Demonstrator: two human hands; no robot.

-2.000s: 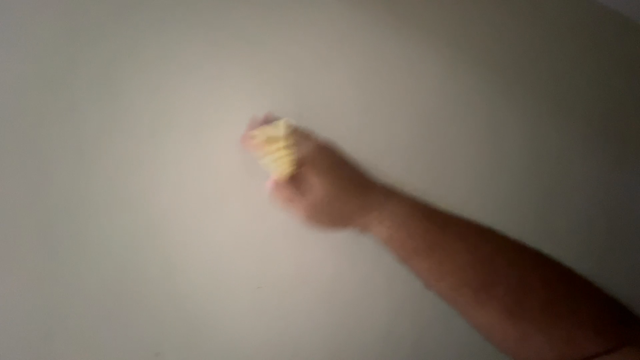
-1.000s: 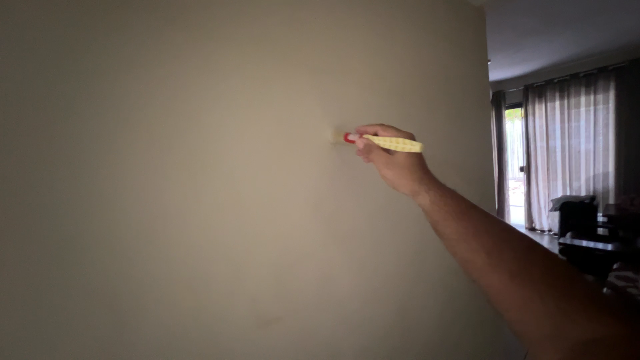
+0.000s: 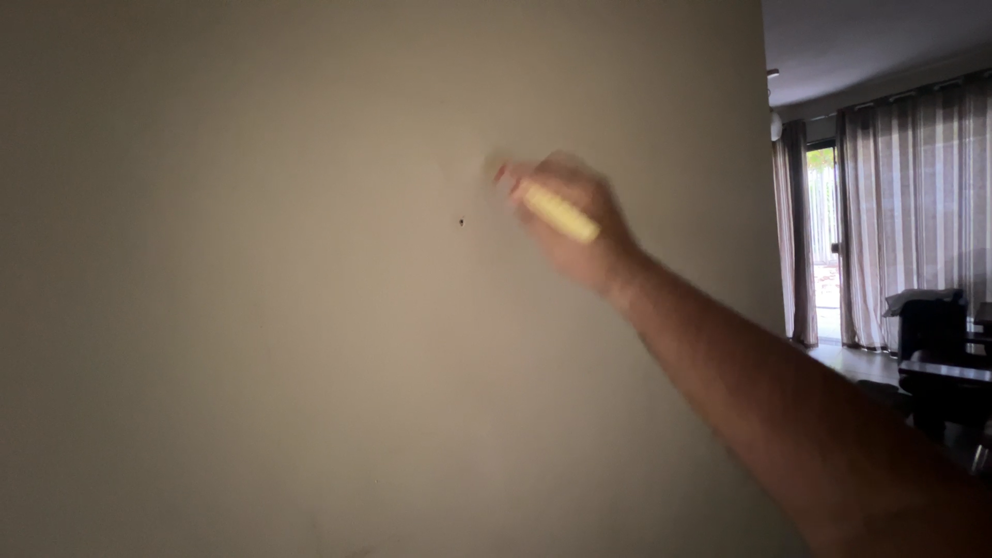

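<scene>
My right hand [image 3: 581, 209] reaches in from the lower right, its fingers closed around a slim tool with a pale yellow handle [image 3: 559, 211] and a reddish part near its front. Motion blurs both, so the exact kind of tool cannot be told. The tool's front end is at or close to a plain beige wall [image 3: 310, 310]; contact cannot be made out. A small dark hole or mark [image 3: 461, 222] shows on the wall, below and left of the tool's front end. My left hand is out of view.
The wall ends at a vertical edge on the right. Beyond it are striped curtains [image 3: 914, 217] hanging by a glass sliding door [image 3: 823, 232], and a dark chair [image 3: 930, 333] with a light cloth over it. A pale floor shows there.
The view has swung right since two seconds ago, bringing in the room beyond the wall. The small dark mark, hidden or unseen one second ago, now shows beside my right hand, which still holds the tool.
</scene>
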